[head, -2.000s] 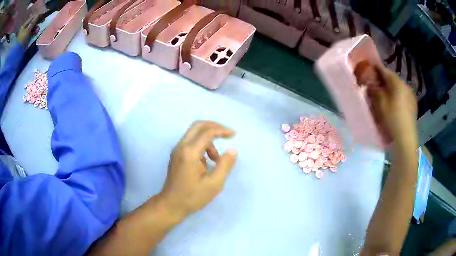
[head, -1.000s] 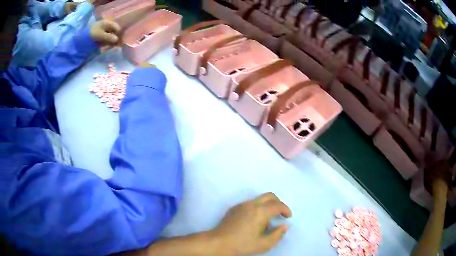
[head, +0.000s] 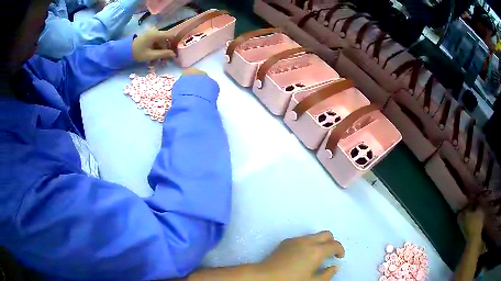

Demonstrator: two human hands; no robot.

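Note:
My left hand (head: 307, 257) is open and empty over the front of the table, fingers apart, low in the view. My right hand (head: 472, 222) is small and dim at the far right, at the strapped pink housings on the belt (head: 443, 178); its fingertips are hard to see and I cannot tell if it grips one. A pile of pink buttons (head: 405, 264) lies on the table between my hands, partly cut off by the lower edge. Several pink housings with arched brown straps (head: 360, 147) stand side by side along the table's far edge.
A person in a blue smock (head: 189, 164) sits at my left, an arm reaching across the table. Their hand (head: 154, 45) touches a strapped housing (head: 207, 41) beside another button pile (head: 151, 94). The green belt (head: 409, 189) runs beyond the white table (head: 263, 192).
The housing my right hand held up is no longer in it; that hand has reached to the belt. The view has turned. The neighbour's housing now shows an arched strap. My left hand stays empty.

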